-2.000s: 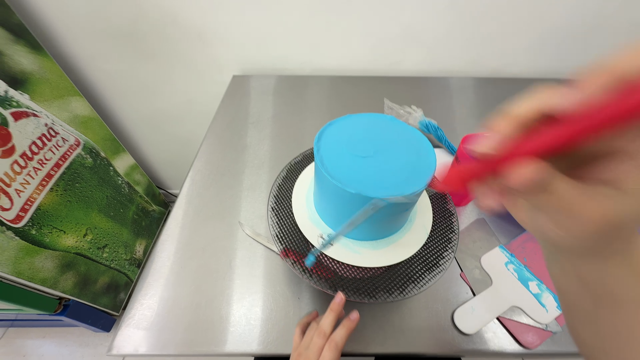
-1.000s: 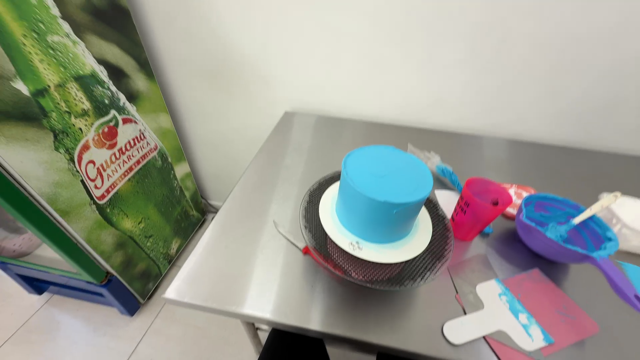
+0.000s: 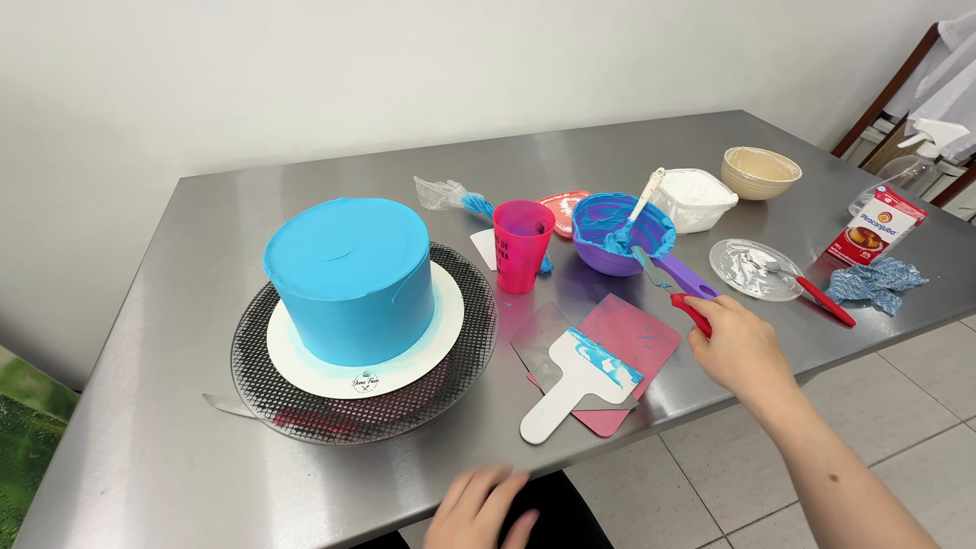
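Observation:
My right hand [image 3: 736,343] is closed around the red handle of an offset spatula [image 3: 692,314], whose metal blade, smeared with blue, reaches to the rim of a purple bowl [image 3: 614,263] of blue frosting. A white-handled utensil [image 3: 648,194] stands in that frosting. My left hand [image 3: 480,512], blurred, is at the table's front edge with its fingers apart and nothing in it. To the left, a round cake [image 3: 358,282] coated in blue sits on a white cake board [image 3: 446,328], on a dark mesh-patterned turntable [image 3: 248,374]. A white scraper [image 3: 564,389] smeared with blue lies on a pink sheet [image 3: 648,328].
A pink cup [image 3: 522,252], a piping bag [image 3: 446,195], a white tub [image 3: 695,202] and a beige bowl [image 3: 761,174] stand or lie behind. At right are a clear lid [image 3: 747,282], a carton [image 3: 877,225], a blue cloth [image 3: 877,284] and a spray bottle [image 3: 907,171]. A serrated knife [image 3: 229,406] lies partly under the turntable.
Two seconds ago my right hand held the red-handled tool beside the cake; now it is at the purple bowl. My hands were out of view one second ago. The view has swung right.

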